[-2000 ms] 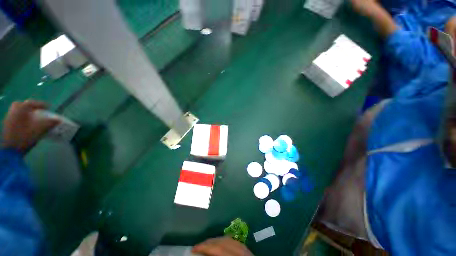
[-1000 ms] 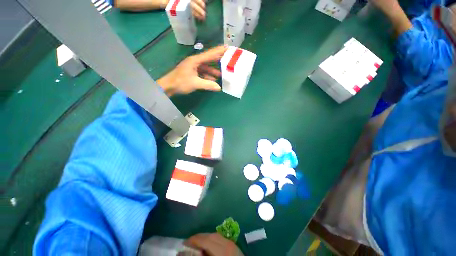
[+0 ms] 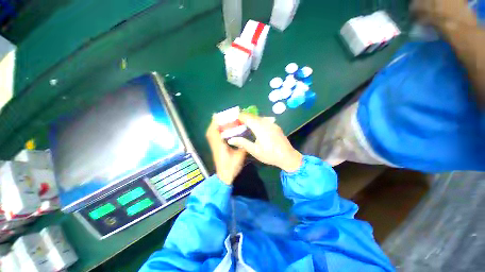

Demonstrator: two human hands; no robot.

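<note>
A small white carton with a red band (image 3: 230,118) is held between both hands in front of my chest, right of the scale. My left hand (image 3: 225,154) wraps its left side and underside. My right hand (image 3: 266,141) is on its right side, with fingers over the near end. The near end looks dark, perhaps open; the fingers partly hide it. A green piece (image 3: 250,110) shows just behind my right hand.
A digital scale (image 3: 117,143) lies left. Cartons stand at far left (image 3: 26,183). Two red-banded cartons (image 3: 239,62), loose discs (image 3: 289,90) and grouped cartons (image 3: 368,33) lie ahead. A neighbour's blue sleeve (image 3: 415,106) is at right.
The view has swung left and down, showing the scale. My left hand has left the upright carton by the post and come back to my front. Both hands now hold a carton together.
</note>
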